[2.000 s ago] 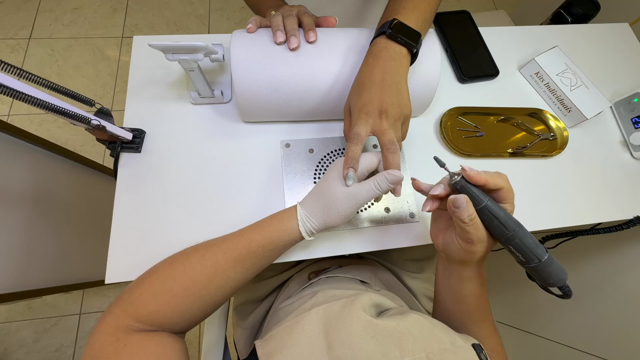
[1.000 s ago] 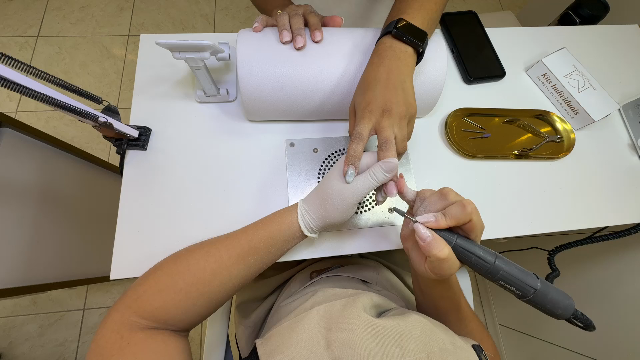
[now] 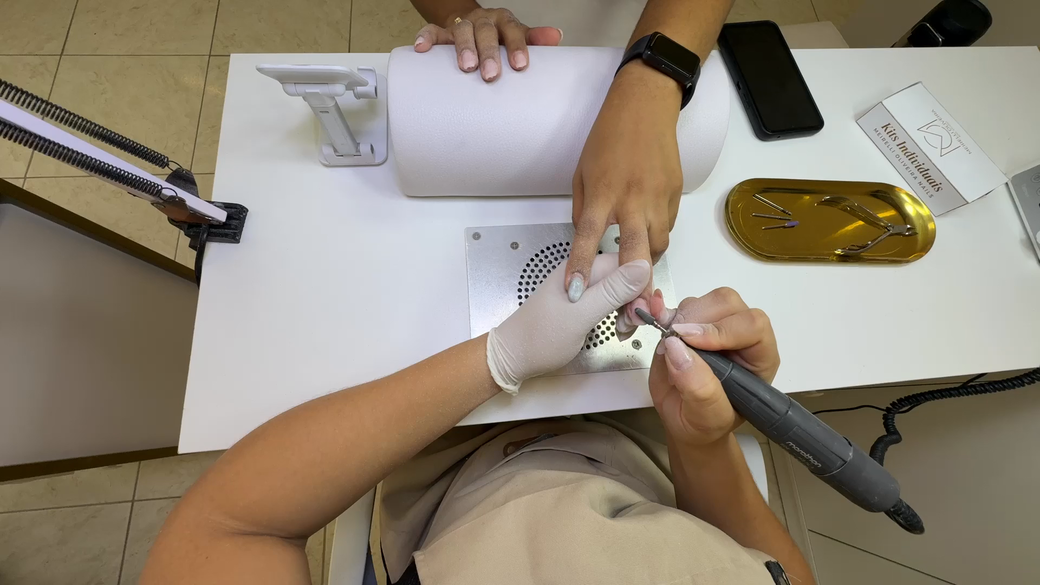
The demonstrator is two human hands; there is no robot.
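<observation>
My left hand (image 3: 569, 313), in a white glove, grips a finger of another person's hand (image 3: 630, 191) above a perforated metal plate (image 3: 496, 280) set in the table. Bare and ungloved, my right hand (image 3: 715, 361) holds a dark grey Marathon nail drill handpiece (image 3: 800, 426) like a pen. The drill's bit (image 3: 647, 317) is at the held fingertip; whether it touches the nail cannot be told. That person's hand wears a black smartwatch (image 3: 666, 61) at the wrist and lies across a white cushioned armrest (image 3: 487, 130). Their other hand (image 3: 487, 41) rests on the armrest's far edge.
A white phone stand (image 3: 329, 114) is left of the armrest, and a lamp arm (image 3: 106, 150) is clamped at the table's left edge. To the right lie a black phone (image 3: 770, 80), a printed white box (image 3: 930, 146) and a gold tray (image 3: 747, 236) with nippers (image 3: 873, 223) and several bits. A coiled cord (image 3: 934, 400) hangs at right.
Two seconds ago my right hand held the drill away from the other person's fingers, its bit pointing up. It has moved left, bringing the bit to the held fingertip.
</observation>
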